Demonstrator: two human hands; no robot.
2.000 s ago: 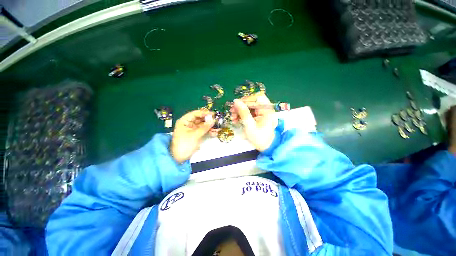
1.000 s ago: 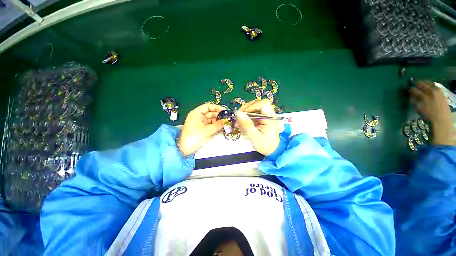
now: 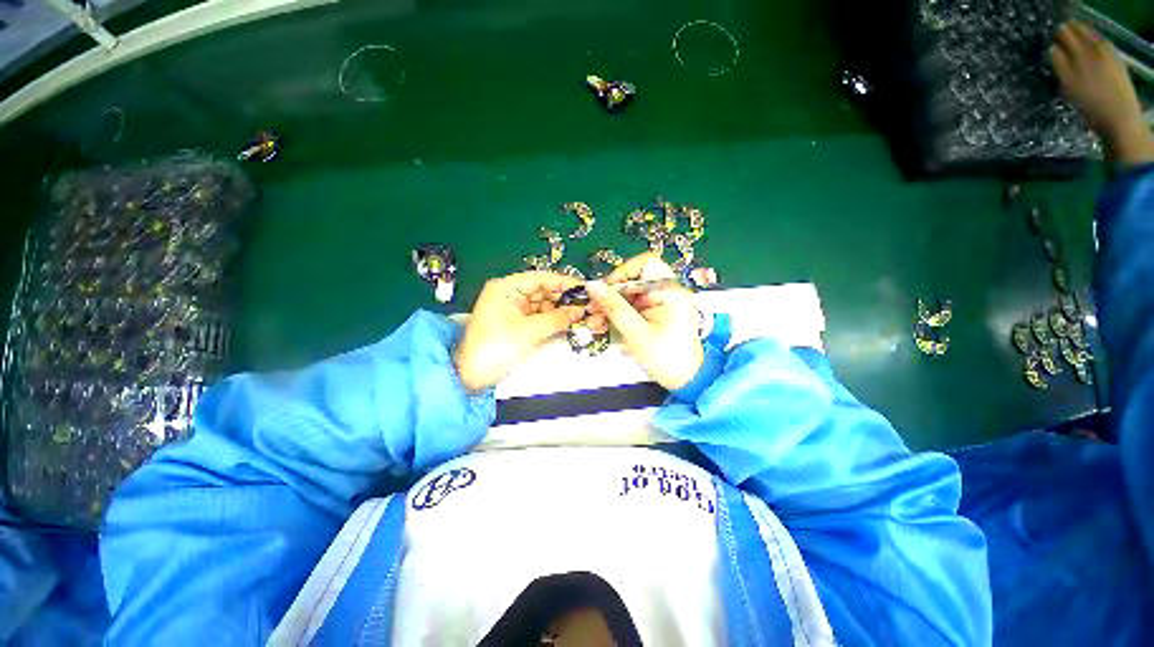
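Observation:
My left hand (image 3: 516, 326) is closed on a small dark module (image 3: 575, 297) above the white mat (image 3: 595, 369) with a black strip. My right hand (image 3: 652, 322) pinches a thin, pen-like tool (image 3: 645, 284) with its tip at the module; the fingers hide the tip. A bright gold-yellow patch of small parts (image 3: 590, 340) lies on the mat just below the fingers. Curved gold-and-dark boards (image 3: 664, 223) lie in a loose cluster on the green surface beyond my hands.
Dark modules lie left of the mat (image 3: 435, 266) and farther off (image 3: 611, 92). Clear blister trays stand at left (image 3: 120, 329) and upper right (image 3: 1006, 89). A neighbour's hand (image 3: 1096, 78) is at the right-hand trays. Curved parts (image 3: 1053, 341) lie at far right.
The neighbour's hand has moved from the curved parts up to the right-hand trays. Another module now shows left of those trays. My hands stay together at the module; the tool is tilted differently.

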